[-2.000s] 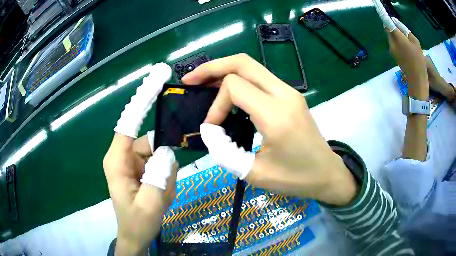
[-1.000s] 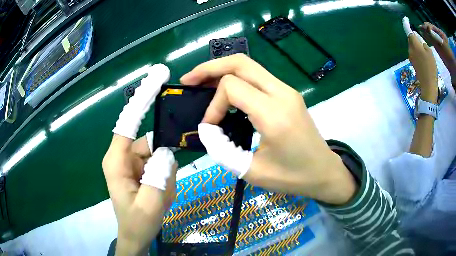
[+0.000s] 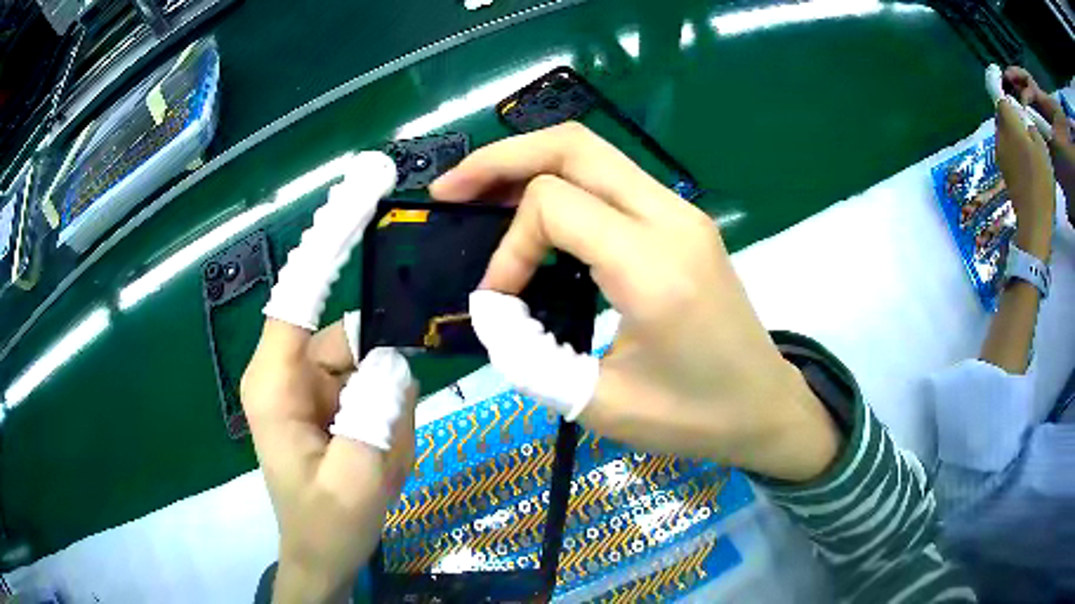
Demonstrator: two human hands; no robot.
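Observation:
A black phone middle frame (image 3: 407, 271) is held upright in front of me, its solid end at the top and its open window below. A gold patch sits at its top left corner. My left hand (image 3: 324, 413), with white finger cots, grips the frame's left edge. My right hand (image 3: 637, 307) reaches over the solid end, its white-cotted thumb on the inner face. A small orange flex cable (image 3: 434, 330) lies on the inner face beside that thumb; its right end is hidden by the thumb. Whether the fingers pinch the flex I cannot tell.
A blue flex carrier sheet (image 3: 648, 501) lies on the white bench (image 3: 825, 254), partly seen through the frame's window. Other frames (image 3: 239, 277) lie on the green belt (image 3: 106, 454). A clear tray of sheets (image 3: 142, 142) is at far left. Another person's arm (image 3: 1023, 189) is at right.
The frames on the belt have moved to the left. My hands and the held frame are almost unmoved. The other person's hands have shifted to the right.

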